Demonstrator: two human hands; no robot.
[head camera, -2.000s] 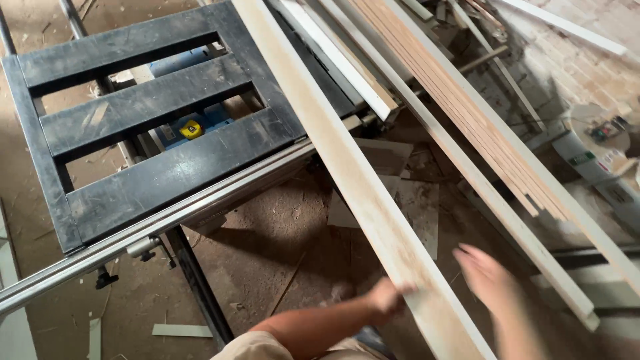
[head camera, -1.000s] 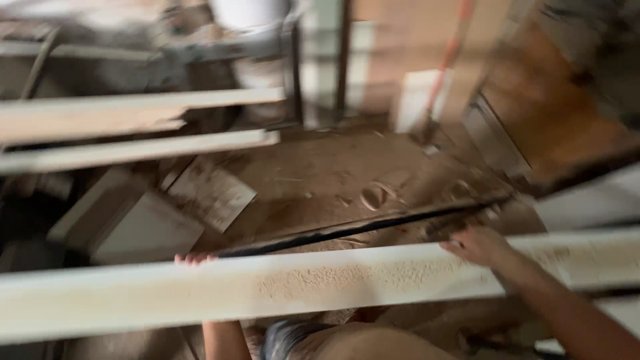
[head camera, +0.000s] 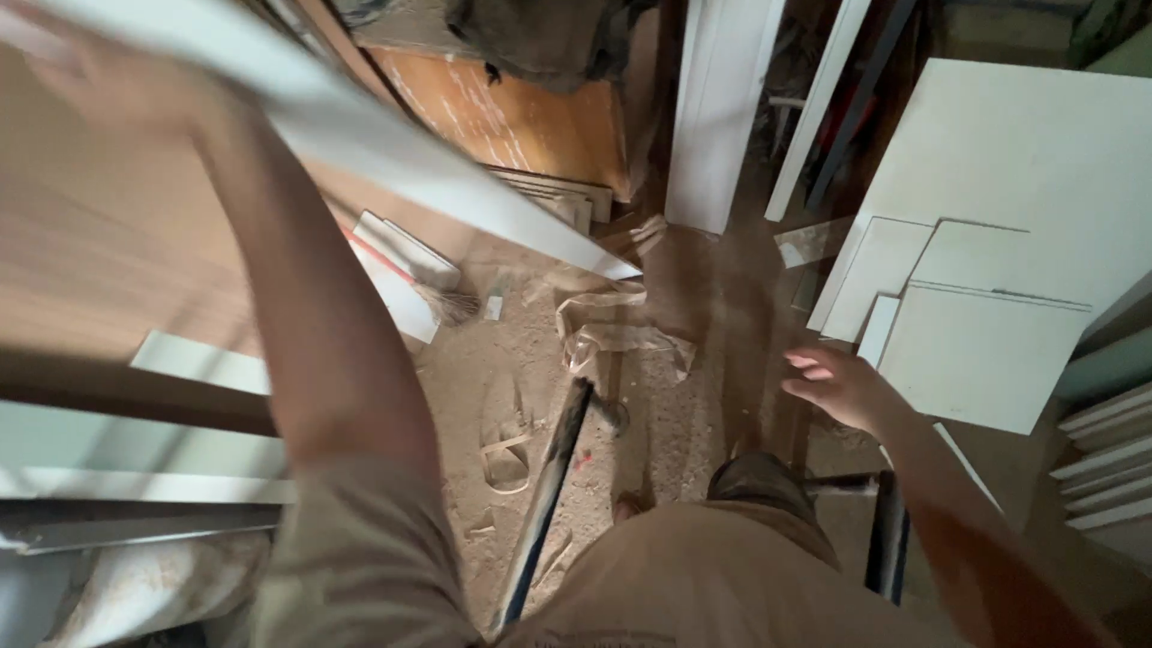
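A long white board (head camera: 432, 180) slants from the upper left down to the dusty floor, its narrow end near the middle of the view. Blurred at the upper left, my left hand (head camera: 126, 90) is raised against this board; its fingers are too smeared to make out the hold. My right hand (head camera: 832, 382) hangs at the right with its fingers loosely bent and nothing in it. White panels (head camera: 981, 360) lean just beyond the right hand.
A broom (head camera: 445, 304) and white offcuts (head camera: 409, 252) lie on the left floor. A crumpled strip (head camera: 630, 337) lies ahead. Black metal legs (head camera: 549, 504) stand by my body. An orange wooden panel (head camera: 513, 112) and upright white boards (head camera: 724, 117) are farther back. Stacked strips (head camera: 1111, 459) lie at right.
One second ago both hands were on the long board across my front. Now my right hand is off it and the board slants at the upper left. The view has turned widely.
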